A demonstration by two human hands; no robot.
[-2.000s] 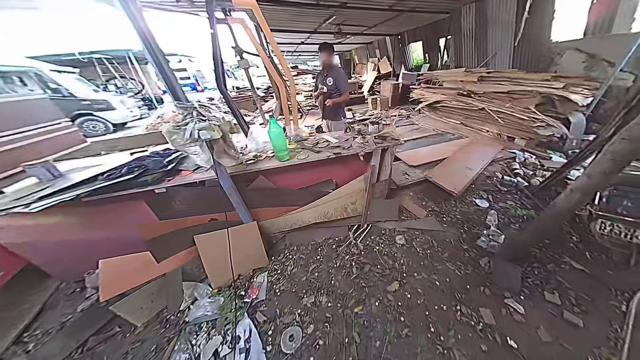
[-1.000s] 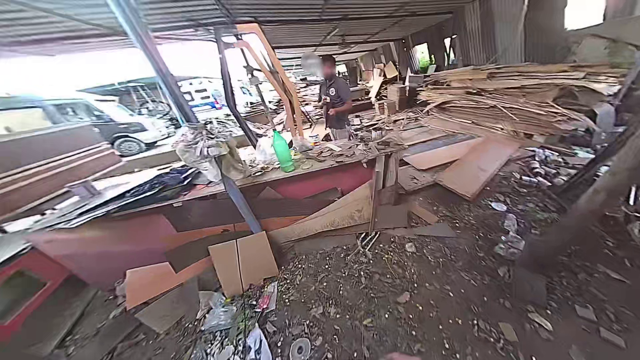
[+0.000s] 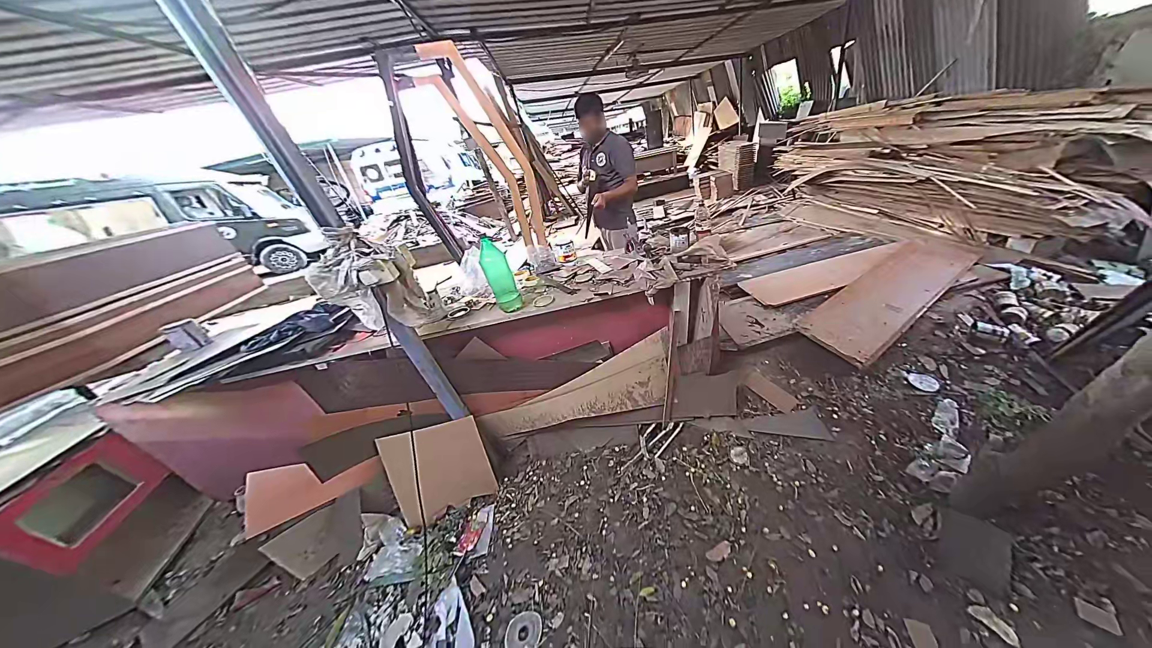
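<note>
Neither of my hands shows in the head view. Ahead stands a long workbench point(image 3: 576, 301) with a red front panel. On it a green plastic bottle point(image 3: 500, 274) stands upright, slightly tilted in the view. Right of the bottle is a small tin can point(image 3: 564, 251), with scraps scattered around it. A cloth and plastic bundle point(image 3: 360, 279) is wrapped about a slanted metal post point(image 3: 247, 112) at the bench's left part. Black plastic sheeting point(image 3: 297, 331) lies on flat panels at the left.
A person point(image 3: 612, 175) stands behind the bench, holding something thin. Stacked wood sheets point(image 3: 945, 171) fill the right rear. Loose boards point(image 3: 886, 301) lean low at right; cut panels point(image 3: 438, 468) lie by the bench foot. A trunk-like pole point(image 3: 1062, 432) slants at right. Litter covers the soil point(image 3: 666, 549).
The view has shifted left, bringing a red-framed panel in at the lower left. The bench and the bottle look unchanged, and the person behind the bench remains standing there.
</note>
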